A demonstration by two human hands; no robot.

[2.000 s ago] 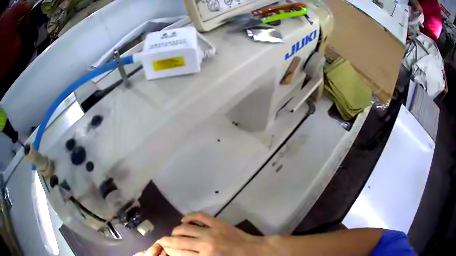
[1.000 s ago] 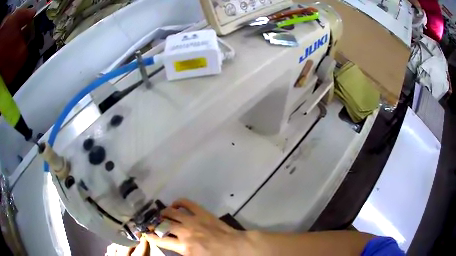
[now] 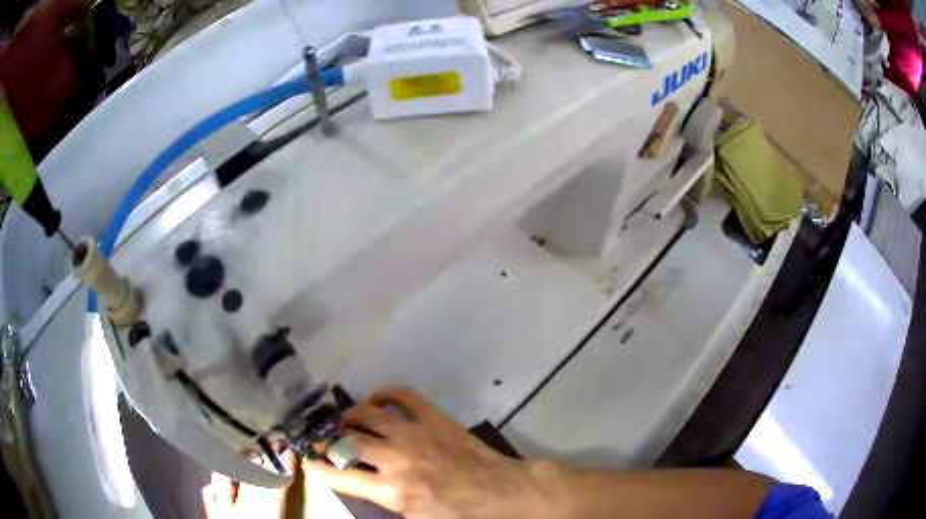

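My right hand (image 3: 432,456) lies at the lower end of the machine head, fingertips beside the small metal needle-area parts (image 3: 315,426). Those parts and the glare hide what is under its fingers. Of my left hand only brightly lit fingertips (image 3: 221,495) show at the bottom edge, left of the needle area; the rest is cut off. Dark brown cloth (image 3: 152,456) shows left of the head, and a dark corner (image 3: 494,438) shows beyond my right wrist. A bright pale patch (image 3: 327,499) lies under the lamp between the hands.
The off-white JUKI machine arm (image 3: 426,193) crosses the view. On it are a white box (image 3: 432,86), a green-handled tool (image 3: 650,14) and a metal piece (image 3: 614,51). A yellow-green screwdriver (image 3: 18,162) stands at left by a blue tube (image 3: 173,152). Folded olive cloth (image 3: 756,182) lies right.
My right hand has moved from the dark cloth in front of the head up to the needle area. The lamp glare now shows there. The view has shifted, so the machine sits further right.
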